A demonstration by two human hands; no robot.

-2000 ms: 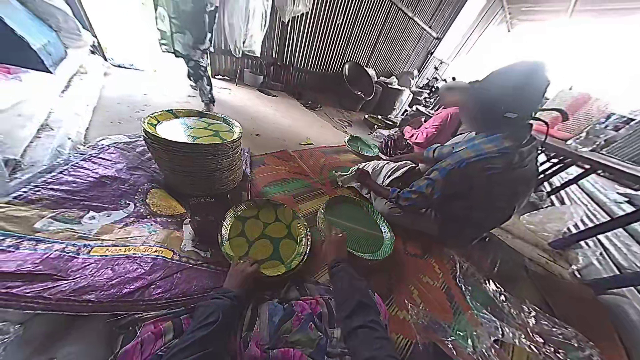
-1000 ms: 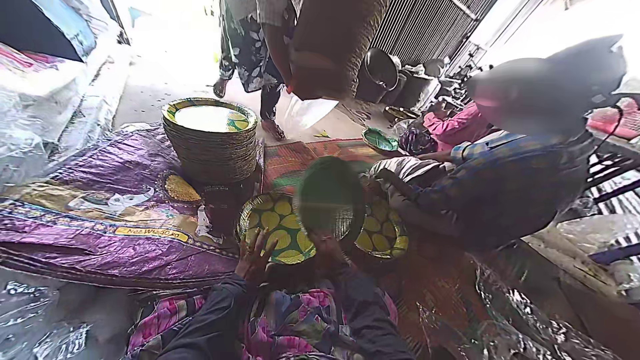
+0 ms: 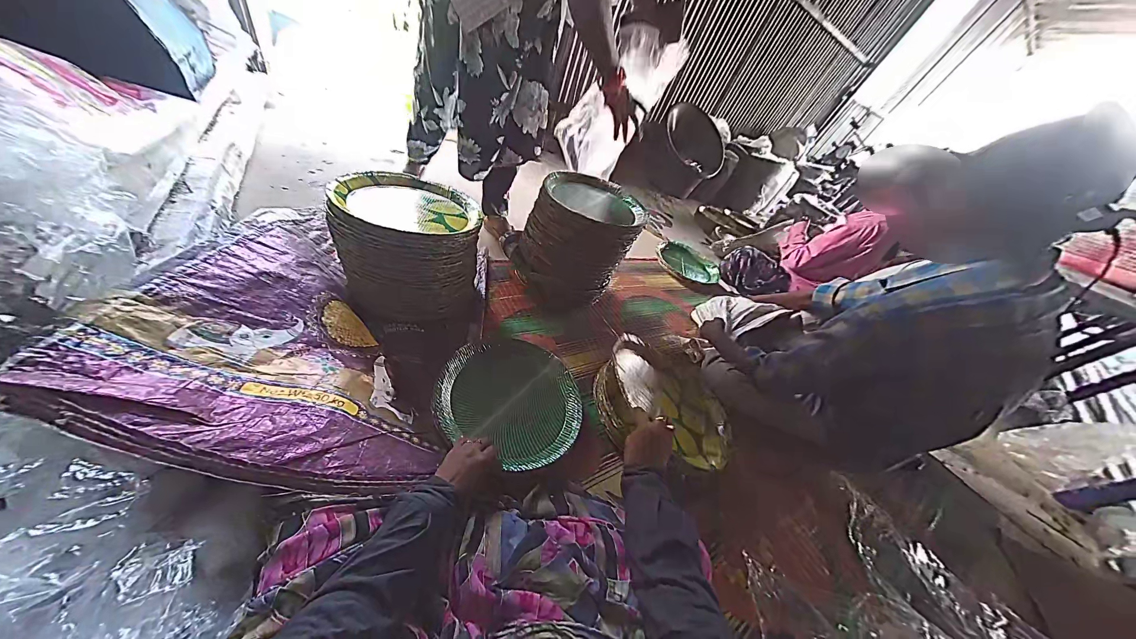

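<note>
My left hand [image 3: 468, 463] grips the near rim of a green round plate [image 3: 510, 404] that lies in front of me. At the near side of a tilted plate [image 3: 634, 377], my right hand [image 3: 649, 438] has its fingers closed on the edge. Beneath and to the right of that plate is a yellow-and-green leaf-patterned plate [image 3: 692, 413]. A tall stack of round plates [image 3: 404, 257] stands beyond my left hand, a second stack [image 3: 581, 235] to its right. A small yellow piece [image 3: 348, 323] lies beside the first stack.
Purple printed sacks [image 3: 204, 382] spread at the left, a patterned woven mat [image 3: 524, 311] at the centre. One person sits close at the right in a checked shirt, another in pink behind. A person in floral clothing stands beyond the stacks. A green plate [image 3: 689, 263] lies farther back.
A second stack now stands beside the first; one second ago the standing person held a tall stack there. The green plate, near my right hand earlier, is now at my left hand.
</note>
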